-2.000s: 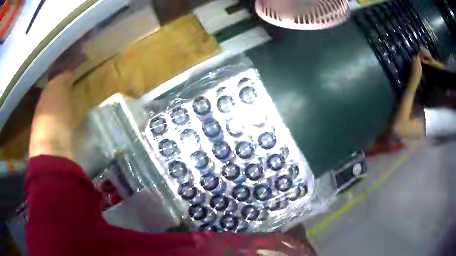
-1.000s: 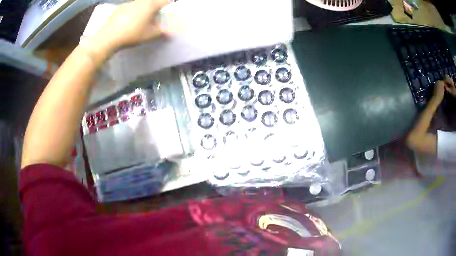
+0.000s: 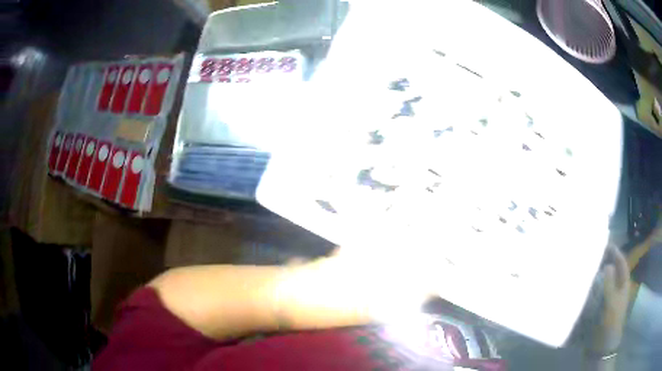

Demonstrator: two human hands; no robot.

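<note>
A large white plastic bin [image 3: 464, 167] is tilted in front of me and strongly overexposed. Small dark slivers lie scattered on its inner floor. My left hand [image 3: 377, 286] is at the bin's near edge, washed out by glare, and its fingers cannot be made out. The left forearm comes in from the lower left. My right hand [image 3: 615, 286] is at the bin's right edge with its fingers against the rim; the palm is partly hidden. The tray with rows of dark circles is not visible now.
Left of the bin is a clear plastic box [image 3: 181, 156] with dark-red pieces and bluish stacked sheets. Further left, red cards [image 3: 134, 177] with white circles lie in two rows. A pink fan [image 3: 578, 27] is at upper right. Part of another person's arm [image 3: 646, 245] shows at the right edge.
The white bin now fills the middle, covering where the round-part tray showed. My left arm has moved down from the upper left. My right hand has come into view. The view has shifted left.
</note>
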